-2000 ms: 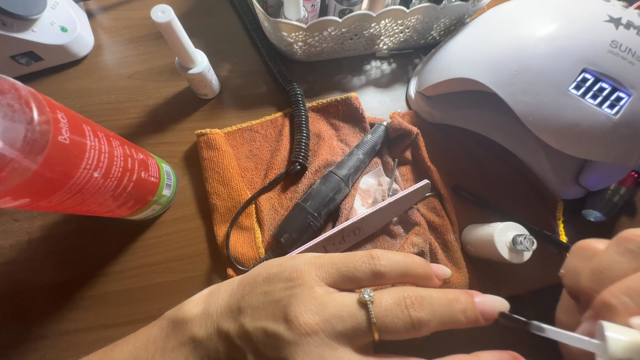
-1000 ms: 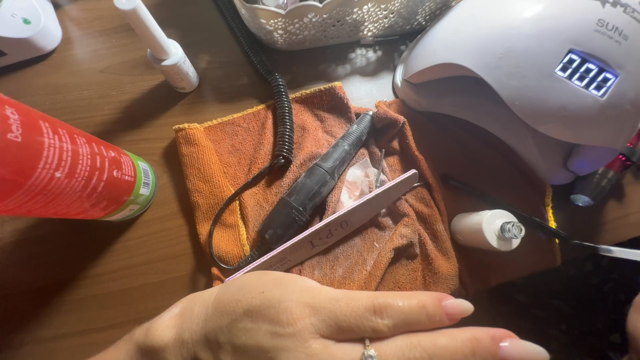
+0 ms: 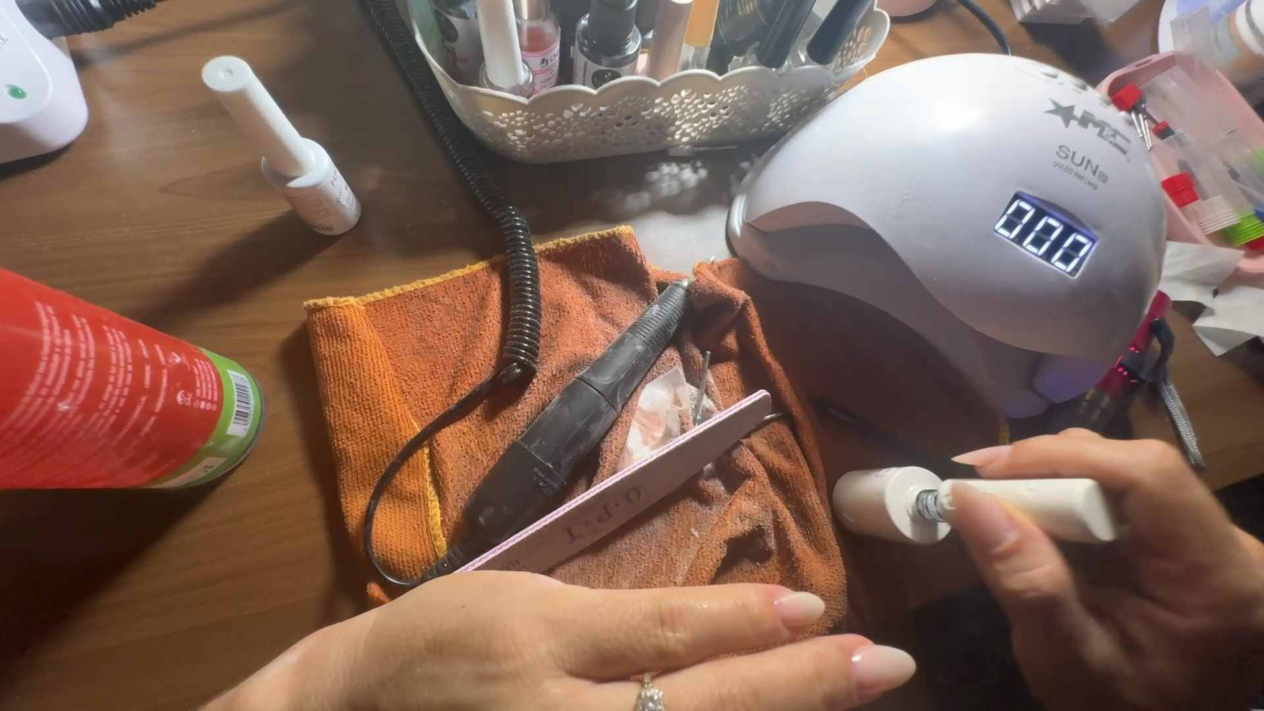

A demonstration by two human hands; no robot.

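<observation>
My right hand (image 3: 1116,563) grips the white cap (image 3: 1037,507) of a nail polish bottle between thumb and index finger. The cap's end meets the threaded neck of the white bottle (image 3: 879,505); its brush is hidden. My left hand (image 3: 583,642), with a ring on one finger, lies palm down with fingers extended and holds nothing. It is at the lower edge of an orange cloth (image 3: 375,395). On that cloth rest a black nail drill handpiece (image 3: 583,415) with a coiled cord, and a nail file (image 3: 632,489) just above my left hand.
A white nail lamp (image 3: 948,197) with a lit display stands at right behind the bottle. A lace-patterned basket (image 3: 642,118) of polish bottles is at the back. Another white polish bottle (image 3: 321,193) and a red container (image 3: 109,385) stand left. A pink tray (image 3: 1195,138) sits far right.
My right hand has come back into view and brought the cap with its brush to the bottle's neck. Earlier the brush was at a fingernail of my left hand. The bottle stood uncapped.
</observation>
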